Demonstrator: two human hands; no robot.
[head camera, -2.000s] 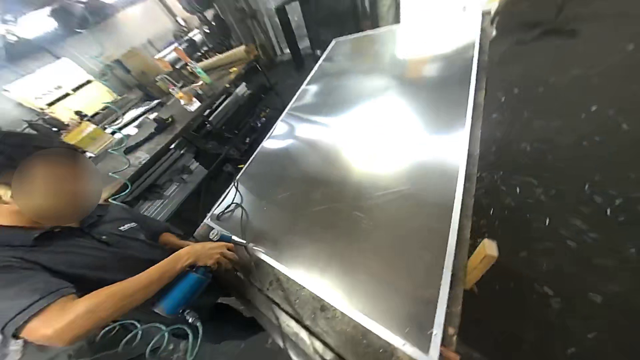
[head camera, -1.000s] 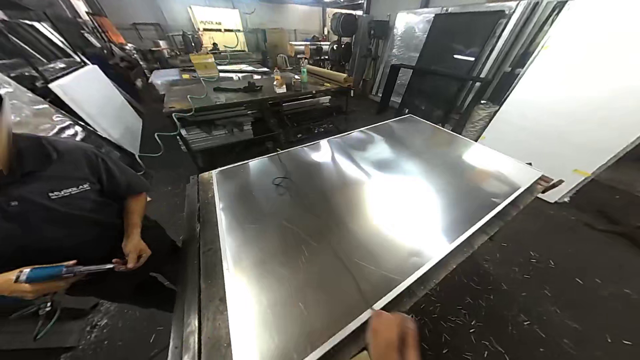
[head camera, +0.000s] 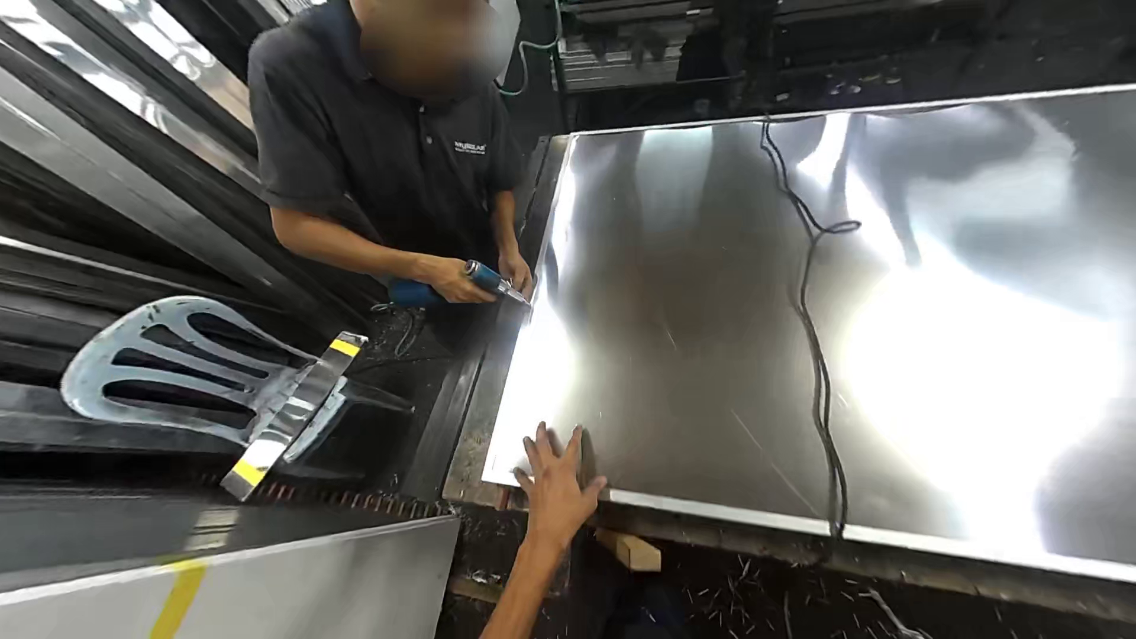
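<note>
My left hand (head camera: 557, 484) lies palm down with spread fingers on the near left corner of a large shiny metal sheet (head camera: 692, 355) with a white edge strip. It holds nothing. My right hand is not in view. Across the sheet's left edge, a co-worker in a dark polo shirt (head camera: 399, 160) holds what looks like a blue pneumatic rivet gun (head camera: 486, 277). Its nose points at the sheet's left edge, and the co-worker's other hand (head camera: 515, 271) is beside the nose. A doubled dark cord (head camera: 816, 355) runs over the sheet.
A light blue plastic chair (head camera: 186, 373) is at the left, with a metal strip (head camera: 293, 417) bearing yellow tape across it. A pale panel (head camera: 355, 577) fills the lower left. A wood block (head camera: 635, 552) juts out below the sheet's near edge; metal shavings litter the floor.
The view has swung strongly toward the sheet's left end. One second ago the co-worker held the blue tool away from the sheet; now its nose is at the sheet's edge.
</note>
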